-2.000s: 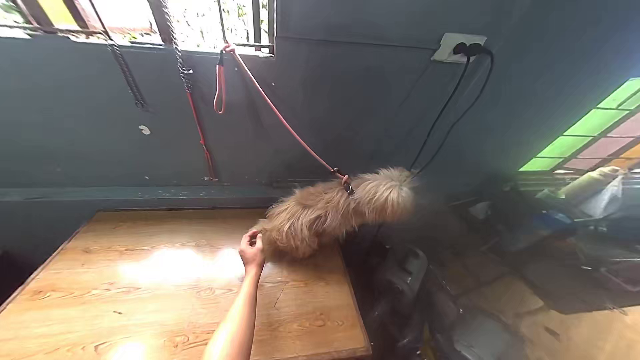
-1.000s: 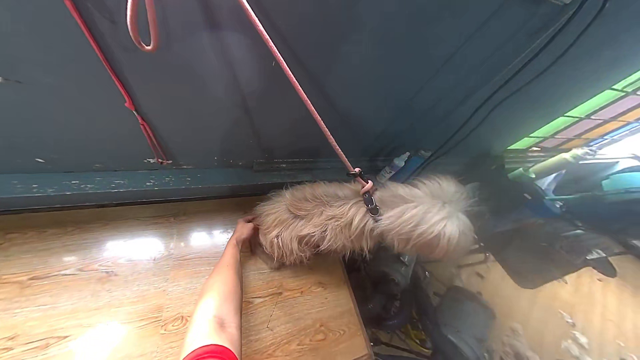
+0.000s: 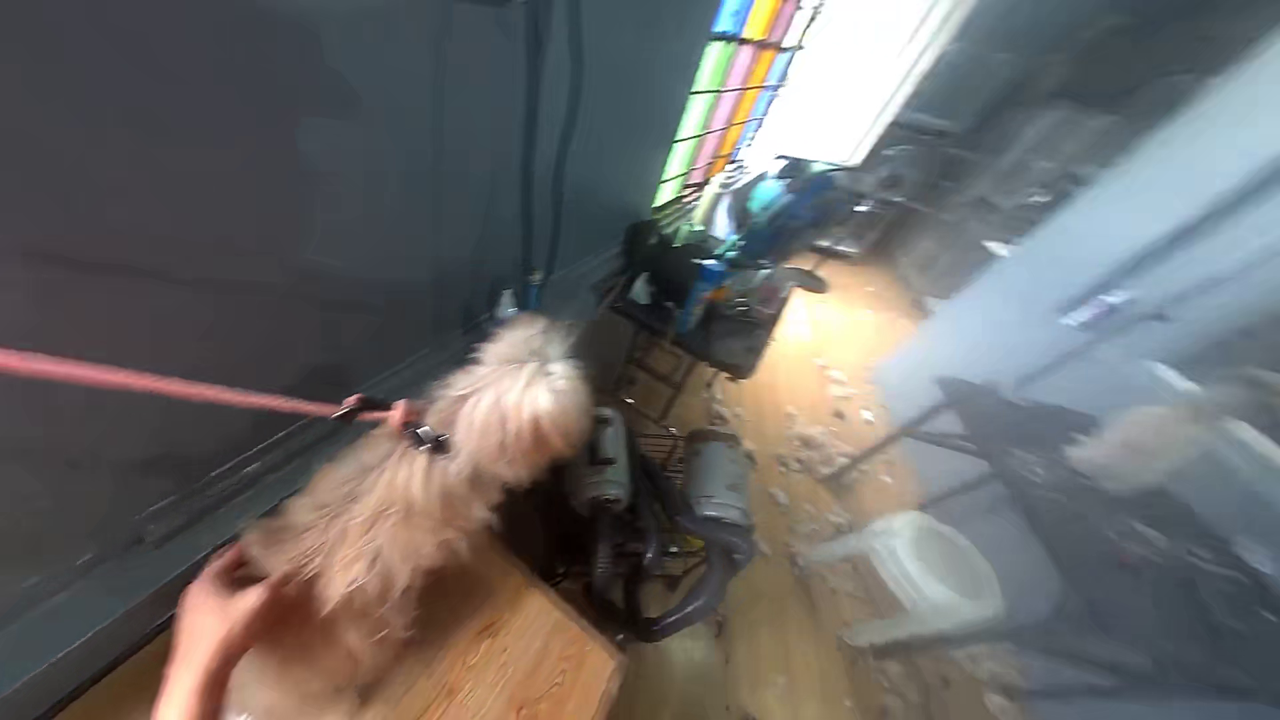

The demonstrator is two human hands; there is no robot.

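A light tan, long-haired dog (image 3: pixel 400 500) is on a wood-grain table (image 3: pixel 540 640), its head turned away toward the table's far end. My left hand (image 3: pixel 225 600) touches the fur at its back and side, thumb and fingers curved. The fingertips are partly hidden, so whether they grip the fur is unclear. A dark collar (image 3: pixel 430 438) with metal hardware is around the dog's neck. From it a pink rope leash (image 3: pixel 180 388) stretches off to the left. My right hand is outside the view.
A dark wall (image 3: pixel 250 200) runs along the table's left side. Beyond the table edge are grey cylindrical machines (image 3: pixel 718 480) with dark hoses, and a white plastic stool (image 3: pixel 935 570). Loose hair clumps (image 3: pixel 820 450) lie on the floor. At right, another light-furred animal (image 3: pixel 1140 445) is blurred.
The view has swung strongly to the right, bringing in the floor and stool. My left hand stays against the dog, whose head has turned away from the camera.
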